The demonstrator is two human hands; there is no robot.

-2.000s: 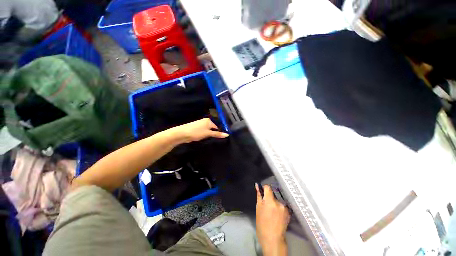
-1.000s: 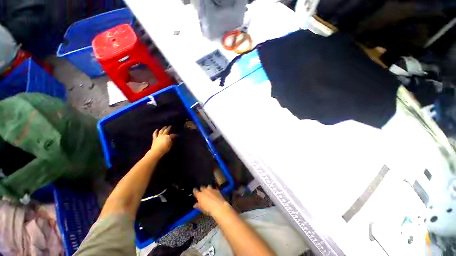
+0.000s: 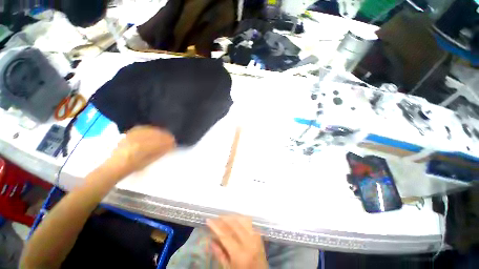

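A stack of black cut pieces [image 3: 168, 92] lies on the left part of the white table. My left hand [image 3: 144, 147] is over the stack's near edge, blurred; whether its fingers grip any fabric cannot be told. My right hand [image 3: 237, 239] is at the table's front edge, fingers apart, with nothing visible in it. A blue label [image 3: 92, 122] shows under the stack's left end. The white sewing machine [image 3: 341, 102] stands on the right, its needle area [image 3: 307, 137] small and unclear.
Orange-handled scissors [image 3: 70, 106], a grey keyed block [image 3: 51, 140] and a grey device [image 3: 31, 81] are at far left. A brown strip [image 3: 231, 157] lies mid-table. A lit smartphone [image 3: 375, 184] lies right. Below the table are a blue crate [image 3: 169, 239] with black fabric and a red stool [image 3: 13, 194].
The view has swung from the crate to the table. My left hand has moved from the crate up to the black stack. My right hand has moved from the crate to the table's front edge.
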